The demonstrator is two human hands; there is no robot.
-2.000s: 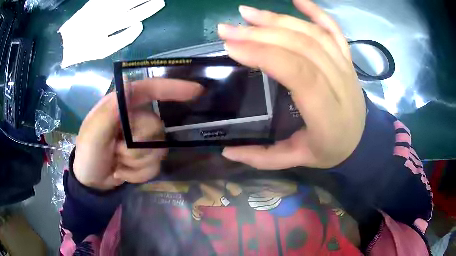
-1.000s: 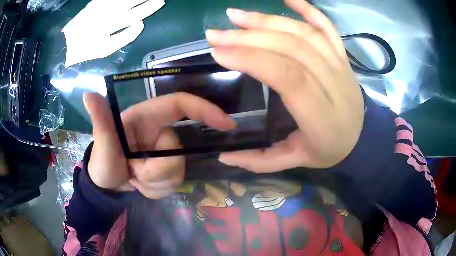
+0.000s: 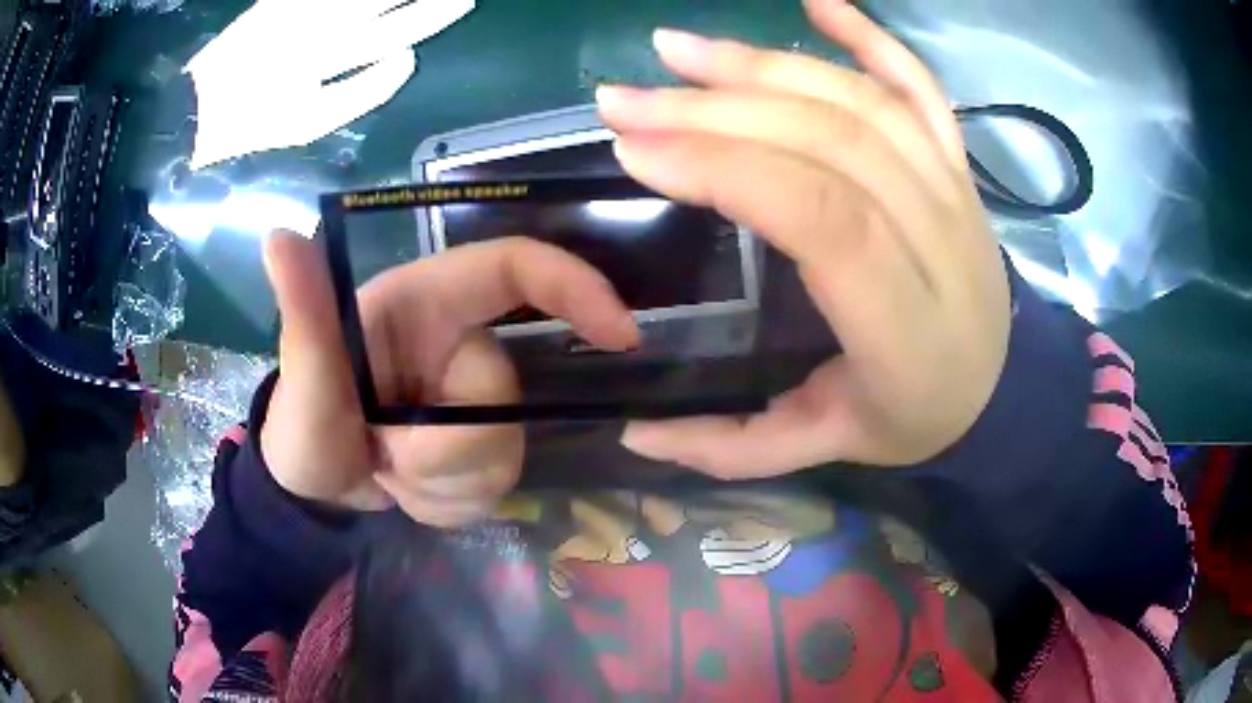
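Note:
A clear screen lens with a black border (image 3: 453,415) and small yellow lettering at its top left is held above the speaker. My right hand (image 3: 851,261) grips its right end between thumb below and fingers above. My left hand (image 3: 426,371) is at its left end, index finger bent and seen through the clear part, thumb raised outside the left edge. Whether the left fingers touch the lens is hard to tell. Behind it the grey video speaker (image 3: 437,148) lies on the green bench, its dark screen partly seen through the lens, its right part hidden by my right hand.
A white glove (image 3: 295,83) lies at the upper left. A black strap loop (image 3: 1064,165) and a hazy plastic sheet (image 3: 1126,83) lie at the right. Black housings (image 3: 62,206) stand at the far left, with crumpled clear wrap (image 3: 192,453) below. Part of a person shows at the lower left.
Since two seconds ago the lens has come down slightly, uncovering the speaker's upper left corner. My left thumb has risen outside the lens, and my left index finger has moved right and down behind it.

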